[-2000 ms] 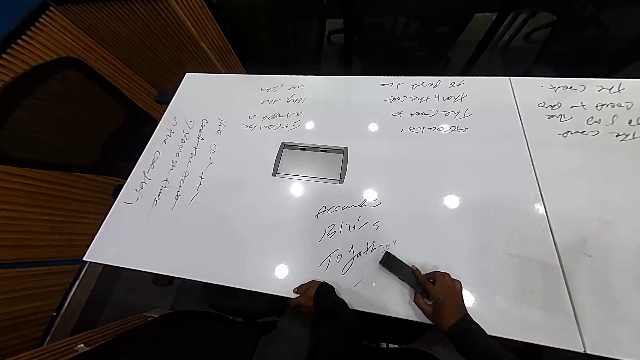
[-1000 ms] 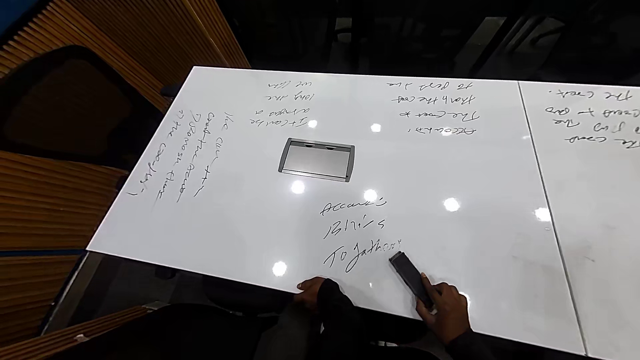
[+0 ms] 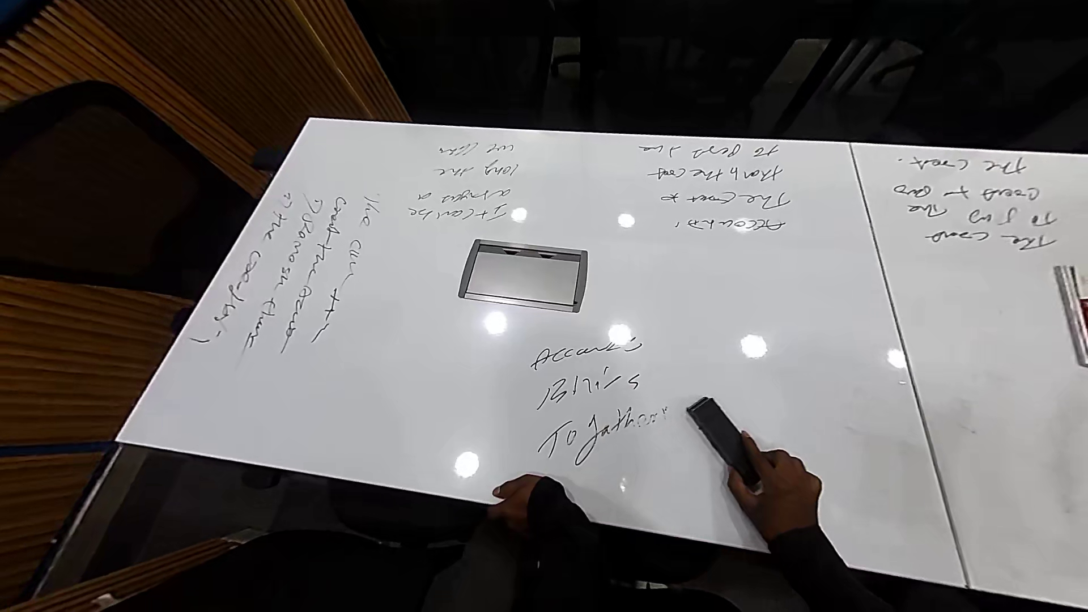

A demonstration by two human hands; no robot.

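My right hand grips the lower end of a black whiteboard eraser, which lies slantwise on the glossy white tabletop. Left of the eraser are several lines of black handwriting, the lowest partly faded at its right end. At the table's near edge rests my left hand, its fingers bent and partly hidden by the dark sleeve; no object shows in it.
A metal-framed cable hatch is set into the tabletop. More handwriting lies along the far and left sides. A seam divides the table, and a partly visible object sits at the right edge. Dark chairs stand at left.
The eraser in my right hand has moved right, away from the end of the lowest handwritten line. My left hand has stayed at the table edge.
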